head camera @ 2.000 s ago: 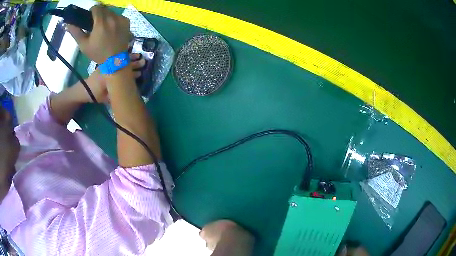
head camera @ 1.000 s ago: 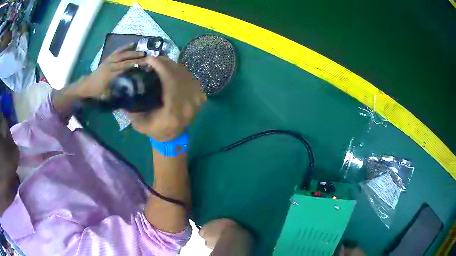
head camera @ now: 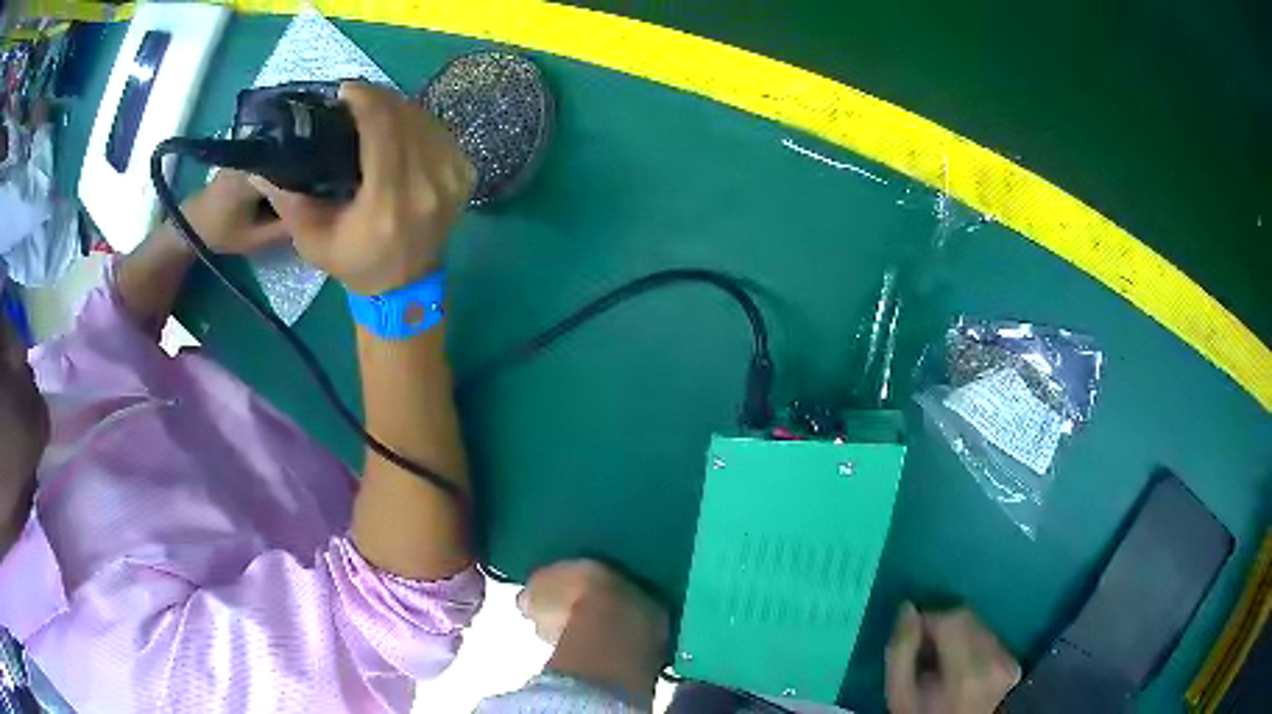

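A green metal controller box (head camera: 788,558) with vent slots lies between my two hands. A black cable (head camera: 670,276) runs from its far end to the left. My left hand (head camera: 600,610) rests left of the box, fingers curled in and nothing visible in it. My right hand (head camera: 956,663) lies right of the box near the bottom edge, thumb and curled fingers apart, holding nothing visible. A dark slab (head camera: 1165,565) lies right of it. A crinkled clear bag (head camera: 1011,412) with a white label lies beyond the box.
Another person in a pink sleeve (head camera: 251,558), with a blue wristband (head camera: 400,307), grips a black screwdriver (head camera: 300,137) over a silvery mat (head camera: 321,53). A screw dish (head camera: 488,119) and white foam tray (head camera: 175,98) stand nearby. A yellow-edged band (head camera: 837,126) borders the worktop.
The view has shifted, showing more of both my hands and the box. The other person's screwdriver hand swung from the left over the mat and dish side, then back left.
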